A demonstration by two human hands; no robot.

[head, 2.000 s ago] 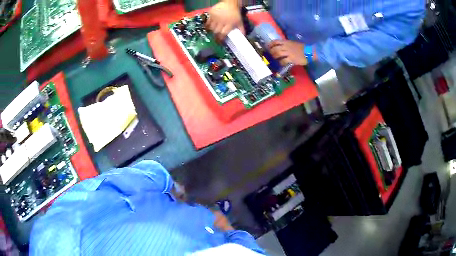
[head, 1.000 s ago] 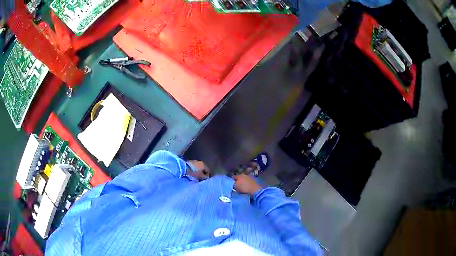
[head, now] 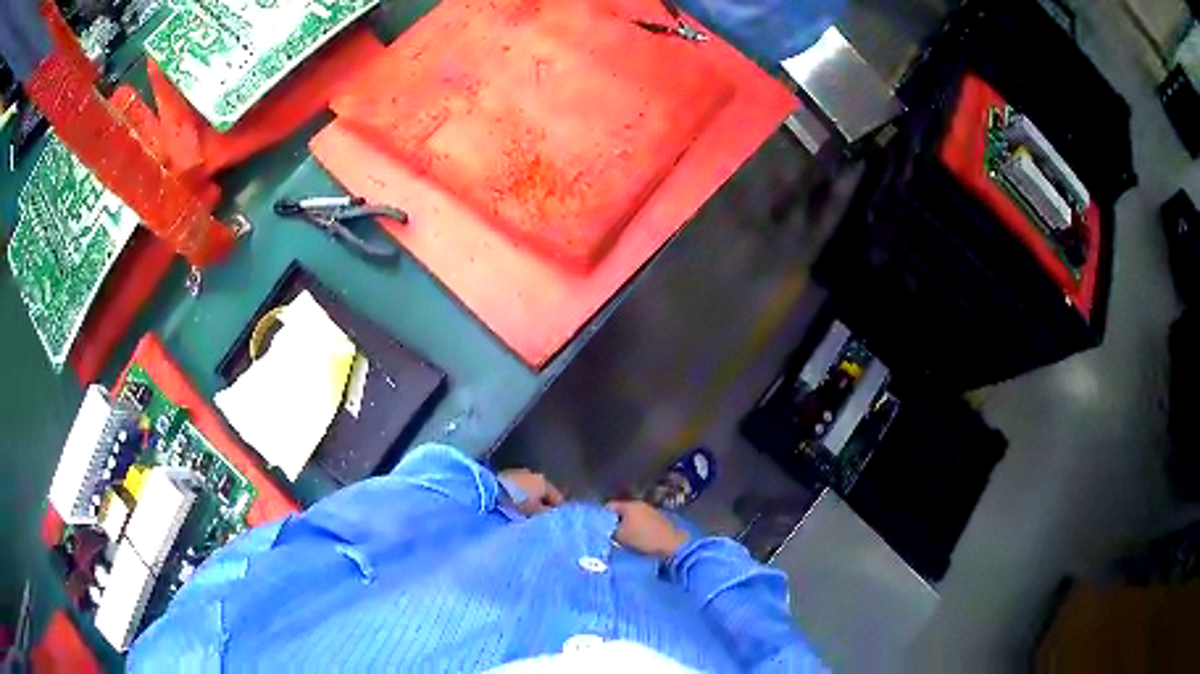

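Note:
My left hand [head: 530,491] and my right hand [head: 648,529] are at the front of my blue smock [head: 434,579], low in the view. Their fingers are partly hidden by the smock, and whether they hold its edge cannot be told. Nearest on the green bench, a cream paper [head: 292,388] lies on a black tray [head: 395,408], partly over a yellow ring [head: 267,332]. Dark-handled pliers [head: 355,221] lie beside a thick red foam pad [head: 540,119], which rests on a wider red sheet [head: 507,310].
A board with white heat sinks [head: 145,527] lies on red foam at left. Green boards [head: 244,53] are at upper left, near a raised red strap [head: 119,132]. A small dark tool [head: 671,26] is on the pad's far side. Black crates [head: 908,263] with boards stand on the floor at right.
The board on the red pad, and the other worker's hands on it, have left the view. My view has swung to the right, and both my hands now show more clearly at my smock.

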